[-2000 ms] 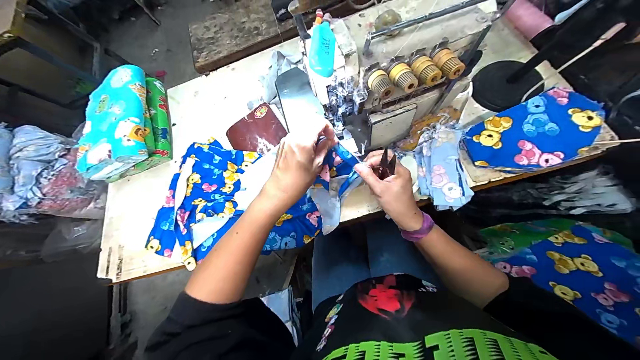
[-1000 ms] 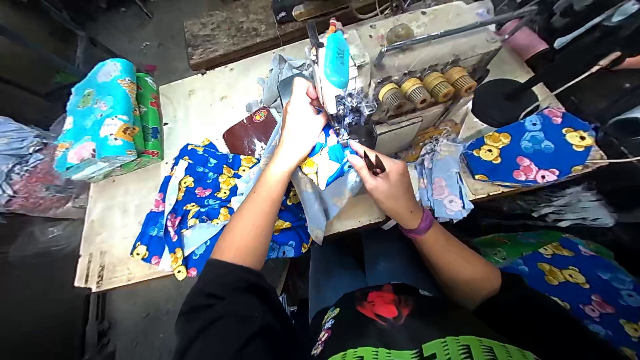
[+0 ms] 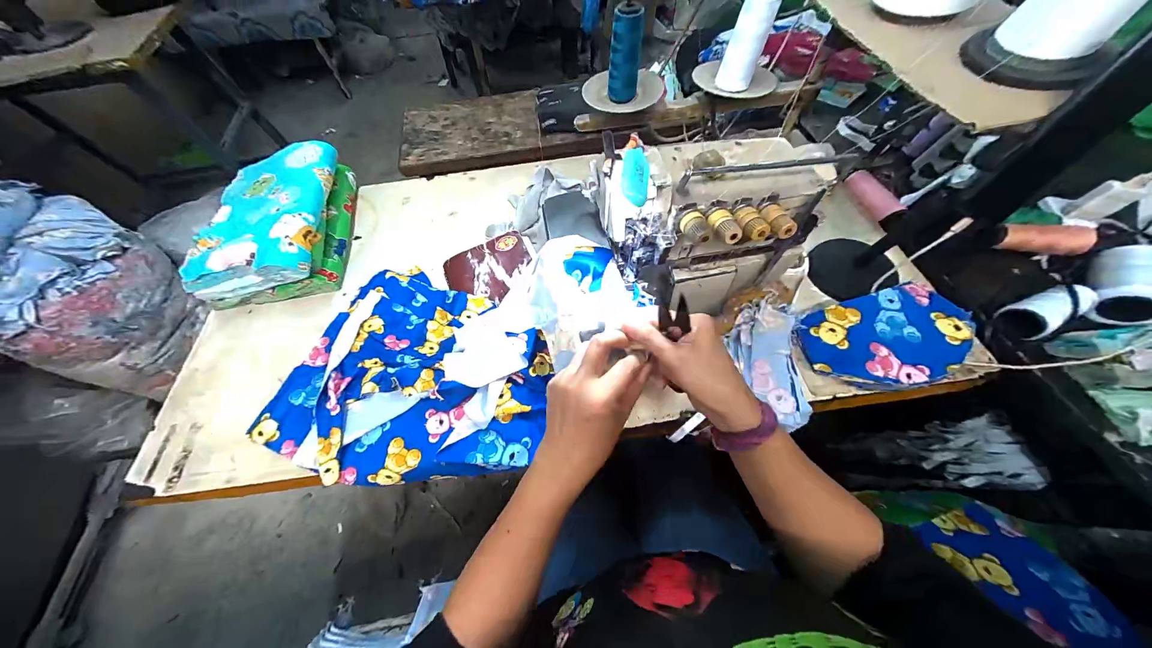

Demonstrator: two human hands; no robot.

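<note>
My left hand pinches the edge of a pale fabric piece in front of the overlock sewing machine. Touching it at the fingertips is my right hand, which also holds small dark thread snips, blades pointing up. The pale piece lies partly over the machine's front left, with a blue printed patch showing on it. Blue teddy-bear fabric is spread in folds to the left of my left hand. What exactly sits between my fingertips is too small to tell.
Folded turquoise fabric lies over green fabric at the table's left. Right of the machine are pale fabric strips and stacked blue bear-print pieces. Thread cones stand behind. A maroon piece lies left of the machine.
My left hand has come from beside the machine's front down toward me, and now meets my right hand at the fabric edge. The snips stay in my right hand. The view has tilted up.
</note>
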